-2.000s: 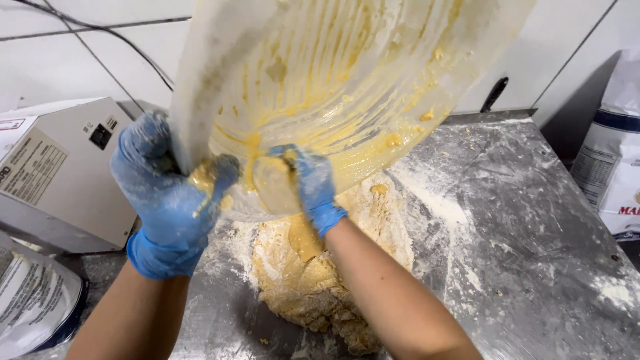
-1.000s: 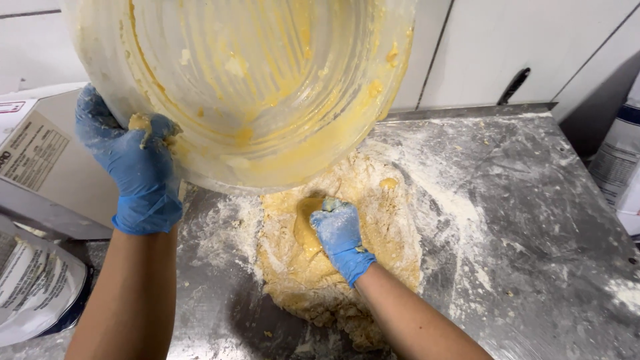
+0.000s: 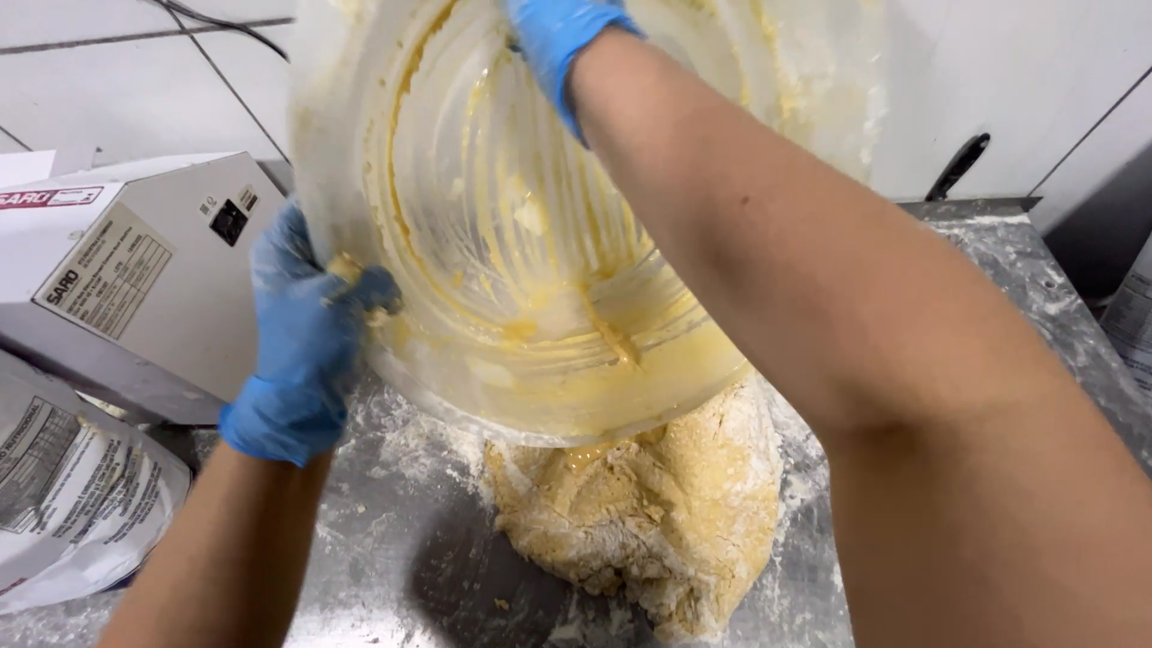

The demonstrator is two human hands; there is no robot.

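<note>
A large translucent plastic tub (image 3: 540, 387), smeared inside with yellow batter, is tilted over a mound of floured dough (image 3: 648, 522) on a metal table. My left hand (image 3: 310, 324), in a blue glove with dough stuck at the thumb, grips the tub's left rim. Inside the tub, near the top of the view, is my right hand (image 3: 571, 49), also blue-gloved; its fingers are cut off or hidden, so I cannot tell whether it holds anything. Wet yellow batter lies on the dough just below the tub's lower rim.
The metal table (image 3: 387, 549) is dusted with flour. At the left stand a light metal appliance (image 3: 189, 306) and a printed sack (image 3: 72, 495). A black-handled tool (image 3: 958, 166) rests behind the table's back edge by the tiled wall. Another printed sack (image 3: 1129, 315) is at the far right.
My right hand has moved up from the dough into the tub. The tub, held by my left hand, has come lower and now covers the dough's upper part.
</note>
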